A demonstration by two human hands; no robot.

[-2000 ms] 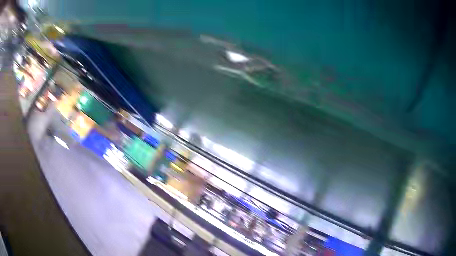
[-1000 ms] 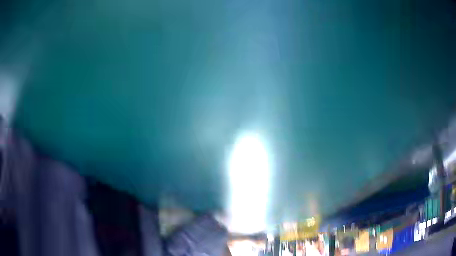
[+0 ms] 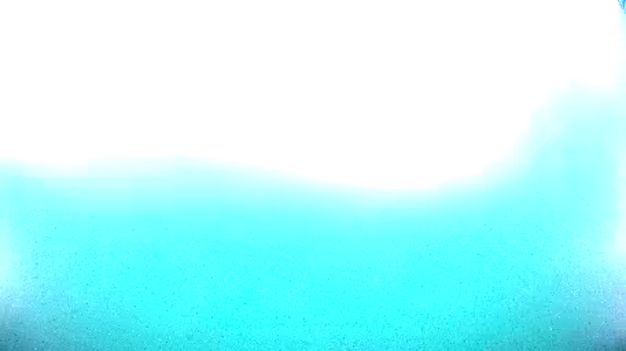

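Observation:
An overexposed bright cyan surface [image 3: 309, 267] fills the lower half of the head view. It looks like the bench mat seen from very close, with fine dark specks on it. The upper half is washed out to plain white, and nothing can be made out there. Neither my left hand nor my right hand is in view.
The lower left and lower right corners are darker and grey-blue, with no shape that can be told. A tiny blue patch shows at the top right corner. No other object can be made out.
The teal surface, the hall with its crates and the bright reflection have gone from view. The picture is now a white and cyan glare.

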